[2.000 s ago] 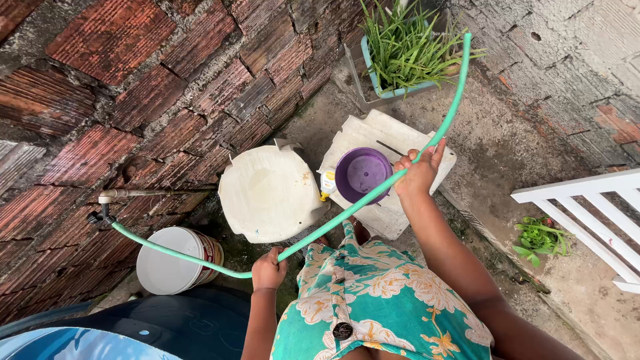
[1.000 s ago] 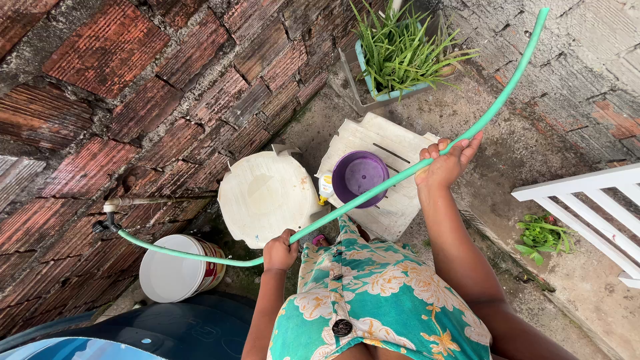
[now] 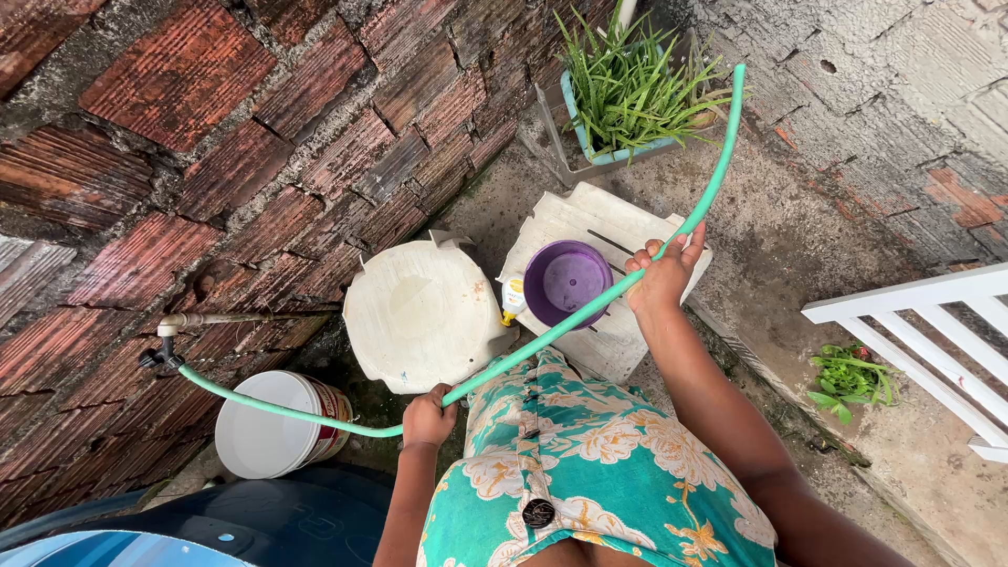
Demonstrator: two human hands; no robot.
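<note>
A green garden hose (image 3: 543,340) runs from a black tap (image 3: 161,358) on the brick wall across my front, its free end curving up at the upper right. My left hand (image 3: 428,417) is closed round the hose near its middle. Farther along it, my right hand (image 3: 665,272) holds the hose with the thumb and fingers, some fingers partly spread. Beneath the hose, near my right hand, a purple plastic pot (image 3: 567,282) sits on a worn white plastic surface (image 3: 606,346). Beside the pot lies a white bottle with a yellow cap (image 3: 513,298).
A white plastic stool (image 3: 421,315) stands left of the bottle. A white bucket (image 3: 264,425) and a dark blue tank (image 3: 315,512) are at lower left. Planter with long green leaves (image 3: 630,94) stands at the top. A white slatted rail (image 3: 929,295) and small plant (image 3: 854,382) are at right.
Compared with one second ago, the hose's free end is lower and farther left, and my right hand has moved slightly left. Both hands have stayed on the hose.
</note>
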